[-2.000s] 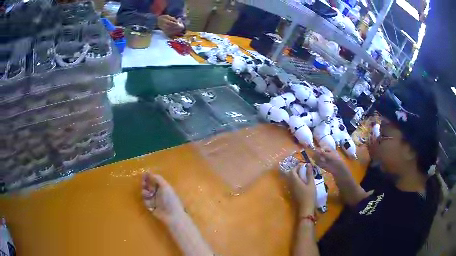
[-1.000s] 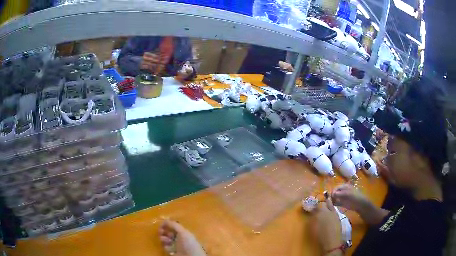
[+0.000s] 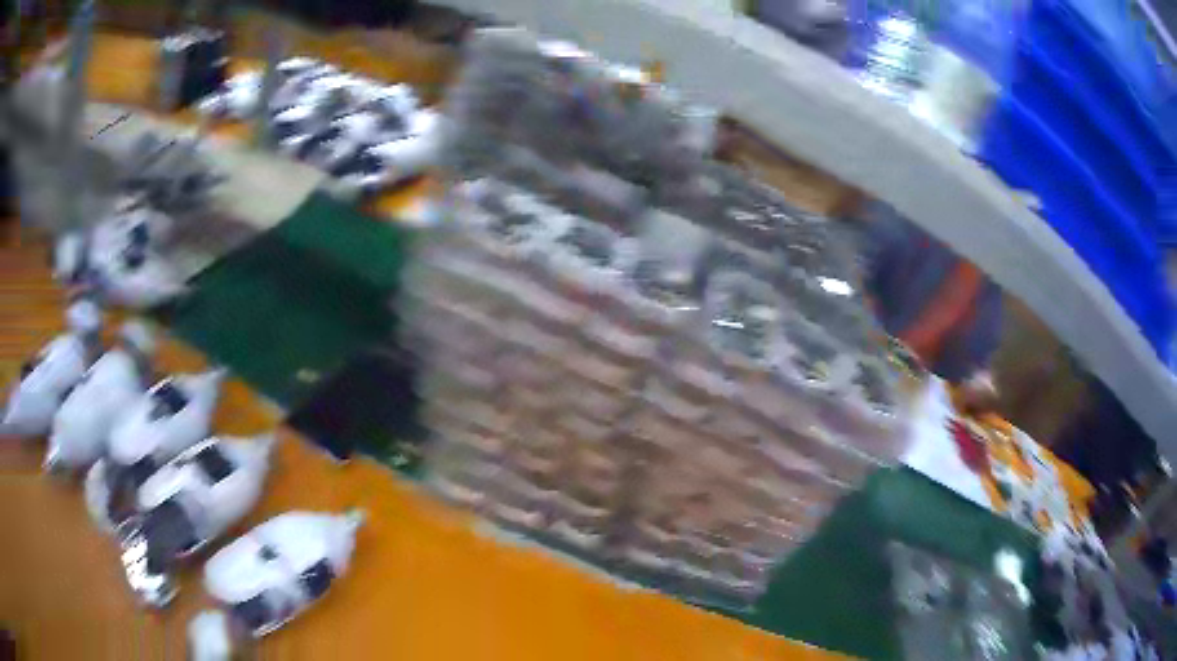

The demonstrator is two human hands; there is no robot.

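Neither of my hands is in the picture. The whole view is blurred. Nearest in front, several white camera bodies (image 3: 278,564) with black windows lie at the left on the orange tabletop (image 3: 542,597). One lies apart at the front, and the others are grouped behind it. Small white and dark parts show at the lower left edge of the group; I cannot tell what they are.
A tall stack of clear blister trays (image 3: 620,400) stands mid-view on green matting (image 3: 303,278). A flat black rectangle (image 3: 362,411) lies at its left. A tray (image 3: 962,600) lies at the lower right. A person's sleeve (image 3: 923,291) shows behind. A grey shelf beam (image 3: 826,103) crosses above.
The view has swung left. The tray stack has moved from the left side to the middle, camera bodies show at the left, and the hands and the neighbouring worker are out of the picture.
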